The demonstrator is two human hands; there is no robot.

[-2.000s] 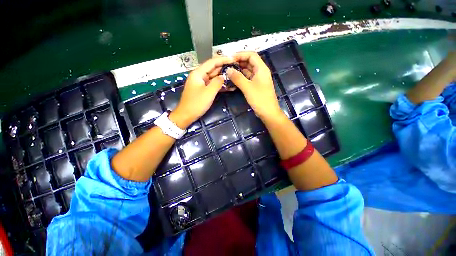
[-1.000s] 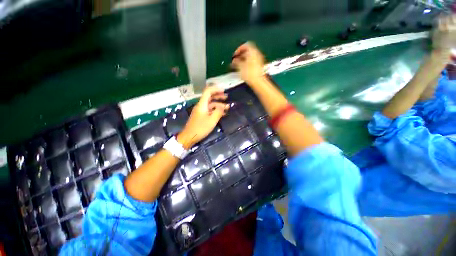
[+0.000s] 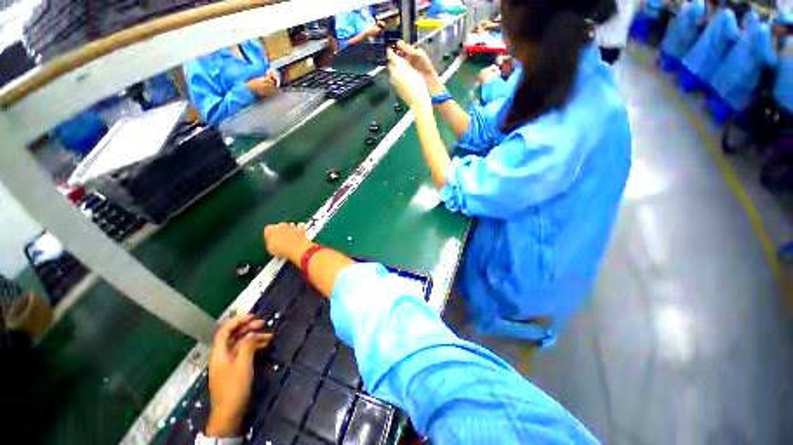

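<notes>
The black blister tray (image 3: 296, 395) lies in front of me on the green bench edge, and the pockets that show look empty, with small white flecks. My left hand (image 3: 233, 365) is over the tray's left edge beside the rail, fingers loosely curled and apart, seemingly empty. My right hand (image 3: 287, 241) is at the white rail beyond the tray, back of the hand up; its fingertips are hidden, so I cannot tell if it holds something. A small round dark unit (image 3: 243, 269) lies on the green belt, left of my right hand.
More round units (image 3: 334, 175) lie along the belt (image 3: 287, 187). A white post (image 3: 113, 252) stands at left. Stacked black trays (image 3: 174, 165) sit beyond the belt. A person in a blue smock (image 3: 556, 165) sits close at right, hands raised. Another person (image 3: 228, 83) works across the belt.
The view has swung up and right along the line. My hands, together at a round unit two seconds ago, are apart. My right hand has gone out to the rail.
</notes>
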